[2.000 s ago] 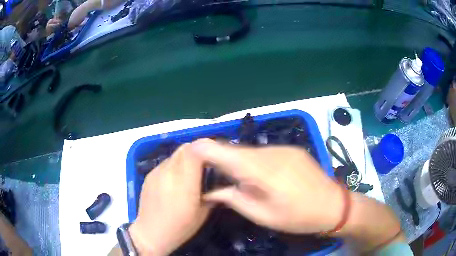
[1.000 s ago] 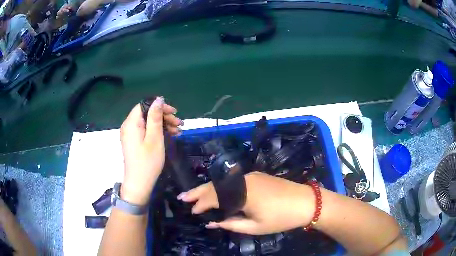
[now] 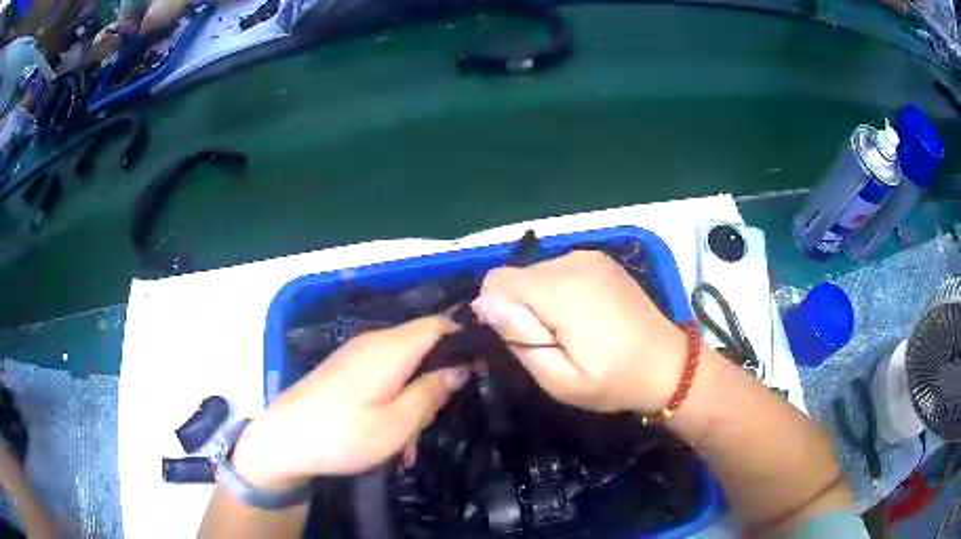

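My left hand (image 3: 353,405) and my right hand (image 3: 585,332) meet over the blue parts tub (image 3: 276,342), which holds a heap of black pieces. Both hands grip a black headband (?) (image 3: 479,353), its end between my fingertips. A thin dark wire shows by my right fingers. Most of the band is hidden by my hands or merges with the dark heap. Two short black end housings (?) (image 3: 202,421) lie on the white sheet (image 3: 169,347) left of the tub.
More black bands (image 3: 158,200) lie on the green belt (image 3: 358,158). At right are aerosol cans (image 3: 851,195), a blue cap (image 3: 819,323), a pale phone (?) (image 3: 734,276) with a lanyard, dark pliers (?) (image 3: 859,426) and a fan (image 3: 938,368). Other people's arms show at upper left and lower left.
My left hand has come down from the tub's back left to the middle. My right hand has moved up and right. The hands have come together on the band; the whole view has shifted slightly.
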